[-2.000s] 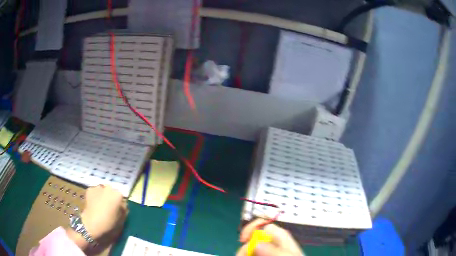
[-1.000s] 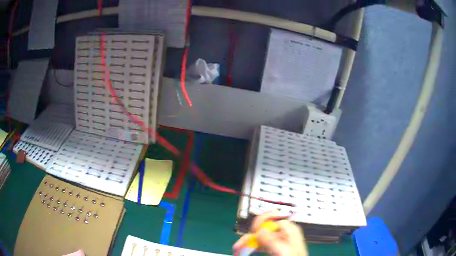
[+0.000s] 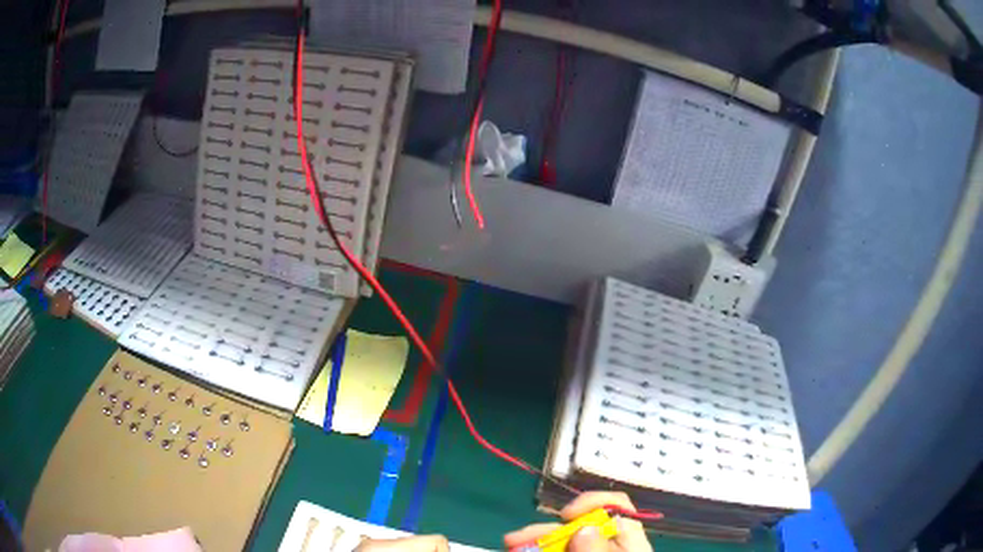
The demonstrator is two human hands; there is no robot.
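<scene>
My right hand [image 3: 587,528] holds the yellow-handled wired tool [image 3: 566,533] at the bottom edge, right of centre; its tip is hard to make out. The red lead [image 3: 410,323] hangs from above and runs down to this tool. The white working card [image 3: 313,528] lies at the front edge, cut off by the frame, with part of a row of marks showing. Fingers of my left hand [image 3: 404,543] show at the bottom edge over this card; whether they hold anything is hidden. The brown board [image 3: 140,474] lies front left with rows of small metal parts [image 3: 172,428] on its upper part.
The right card stack [image 3: 690,399] stands at the right. Upright cards [image 3: 291,162] lean behind flat cards [image 3: 237,329] at the left. Yellow paper [image 3: 372,383] lies beside the brown board. A blue plastic thing [image 3: 817,526] is at lower right. Another loose red wire [image 3: 474,162] hangs behind.
My left hand has left the brown board and now shows at the working card. My right hand has moved down off the right stack's front, with the yellow tool. The view has shifted slightly.
</scene>
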